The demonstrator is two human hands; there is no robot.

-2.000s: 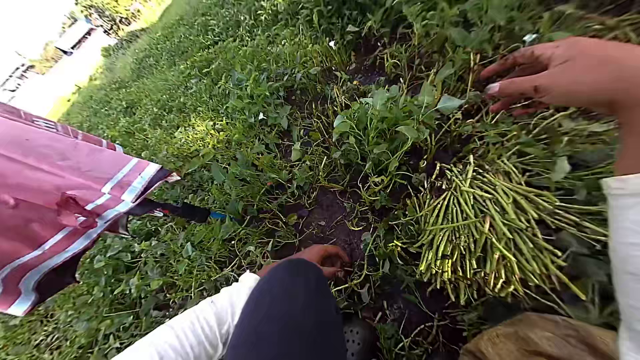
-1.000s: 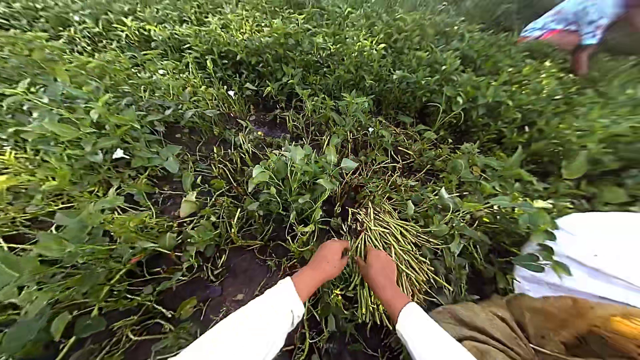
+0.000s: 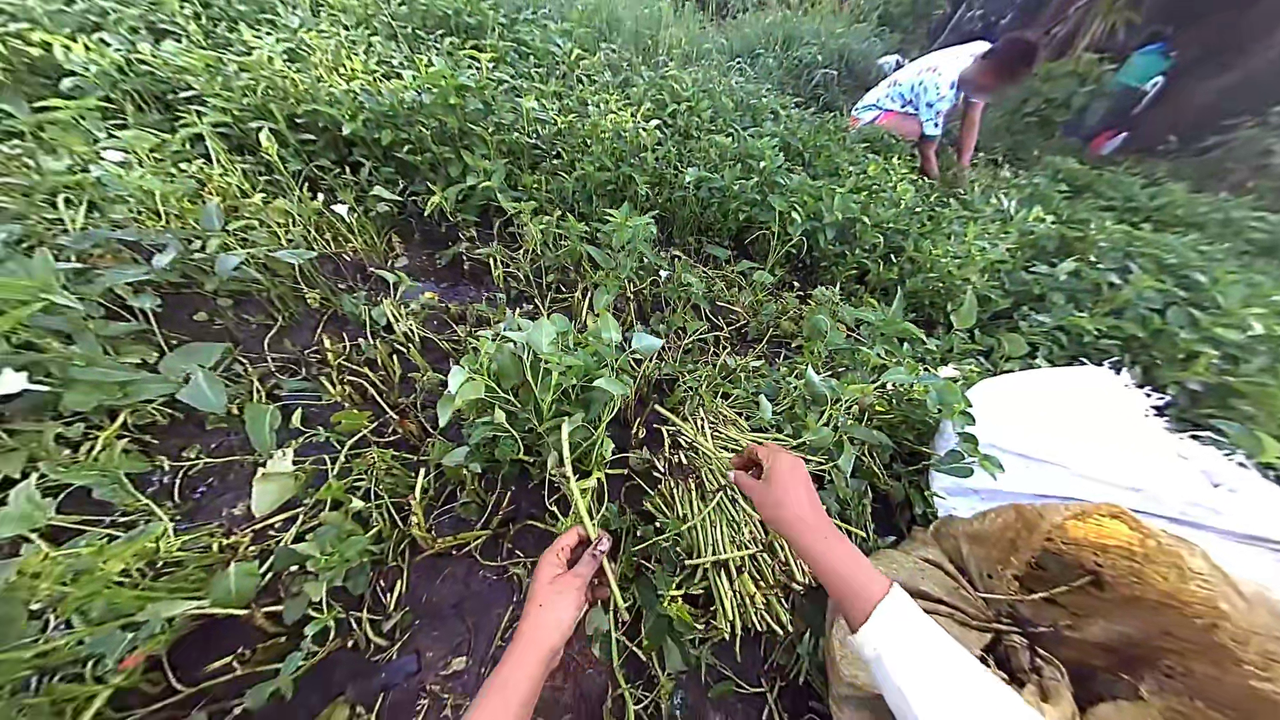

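Note:
My left hand [image 3: 572, 578], with dark soil on the thumb, grips a long green plant stem [image 3: 578, 490] that slants up and to the left. My right hand [image 3: 775, 485] is over the upper part of a heap of cut green stems [image 3: 735, 560]; its thumb and index finger are curled near a stem, but whether they pinch it is not plain. The heap lies on the plants and mud, stem ends toward me. A leafy clump [image 3: 540, 375] grows just beyond my left hand.
At right lie a white woven sack [image 3: 1080, 450] and a muddy brown sack [image 3: 1130, 590]. Dark wet mud [image 3: 440, 610] shows at lower left. A person [image 3: 925, 90] bends over the leafy plants at upper right; another person [image 3: 1140, 80] is farther back.
My hands, close together at the heap a second ago, are now apart. The left has moved left and holds a stem. The view has swung well to the right since the oldest frame.

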